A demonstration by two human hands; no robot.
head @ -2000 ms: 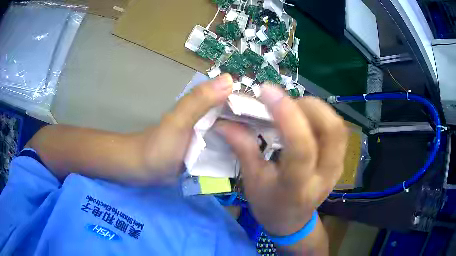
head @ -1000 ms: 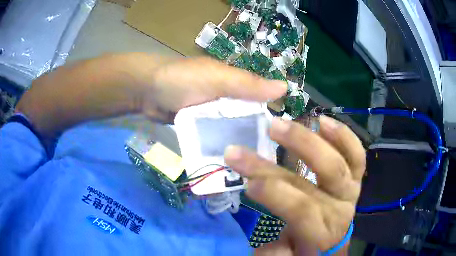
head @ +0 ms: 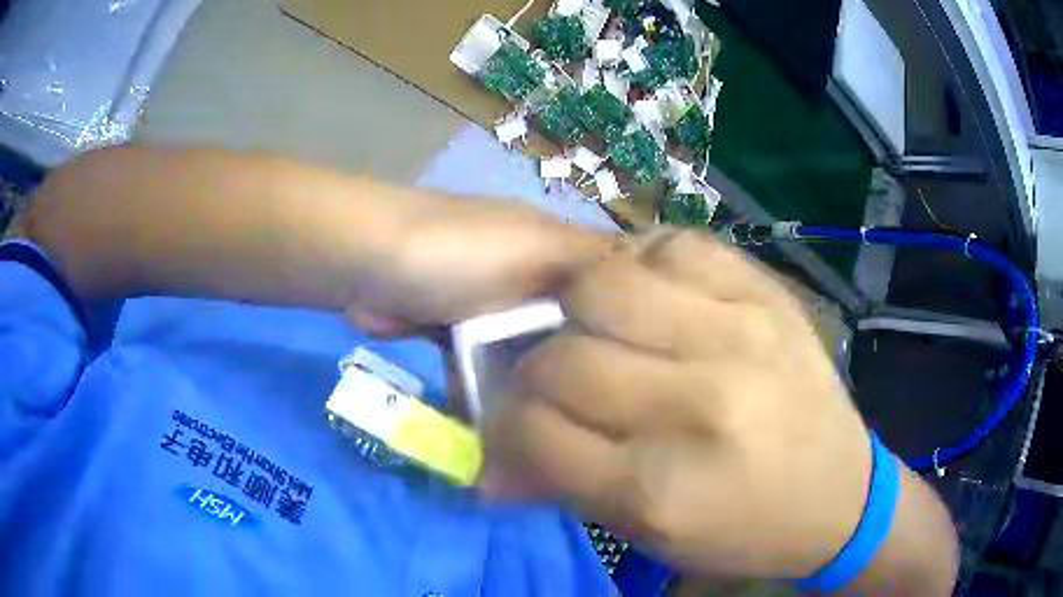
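A white plastic housing (head: 469, 362) is held in front of my chest, mostly covered by my hands. My left hand (head: 478, 259) grips its upper edge. My right hand (head: 653, 385) lies over its open face with the fingers bent; the fingertips and the inside of the housing are largely hidden, and the hand is blurred. A circuit board unit with a white block (head: 371, 402) and a yellow label (head: 434, 441) hangs at the left of the housing, against my blue shirt. Its wires are hidden.
Several green circuit boards (head: 635, 152) with white housings and plugs lie on brown cardboard (head: 385, 47) at the far side. Clear bagged sheets (head: 70, 82) are at the far left. A blue hose (head: 1023, 303) curves around the right beside metal framing.
My right hand has moved left and down over the housing, covering its open face. The board with the yellow label has turned, and its red and black wires no longer show.
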